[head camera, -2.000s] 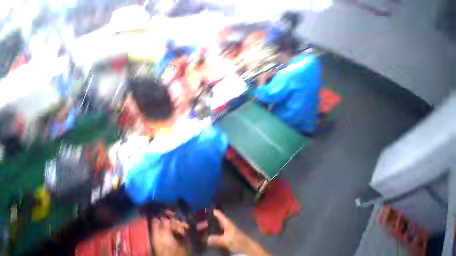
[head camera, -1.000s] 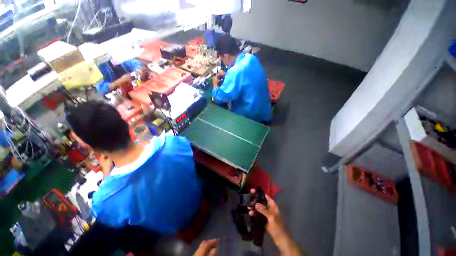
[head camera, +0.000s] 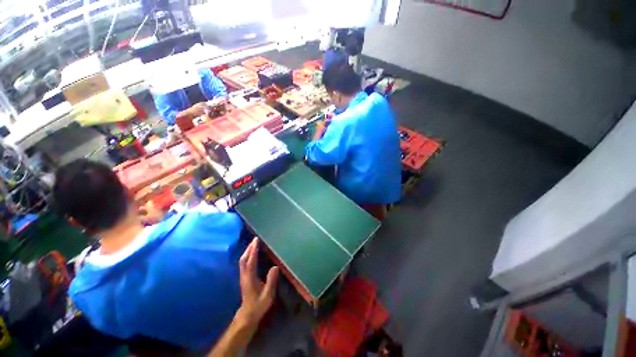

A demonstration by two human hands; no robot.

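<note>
My left hand [head camera: 256, 284] is raised at the lower middle, beside the near left corner of the green board [head camera: 310, 226]. It is empty, with thumb and fingers apart. The board is a flat dark green panel with a pale centre seam, on a bench with a reddish edge below. My hand appears in front of the gap between the board and a seated worker's blue coat. My right hand is not in view. A small dark thing [head camera: 380, 345] is cut off at the bottom edge; I cannot tell what it is.
Workers in blue coats [head camera: 164, 279] [head camera: 362, 143] sit at the bench, another across it. Red trays [head camera: 233, 125] and a box with red digits [head camera: 245, 183] stand there. Red stools [head camera: 352, 317] [head camera: 418, 148] are on the grey floor. A white pillar [head camera: 565, 216] and shelf are right.
My left hand has risen into fuller view. My right hand and the black strap-like gear it held have left the clear view. The view has shifted, with the green board now nearer the middle.
</note>
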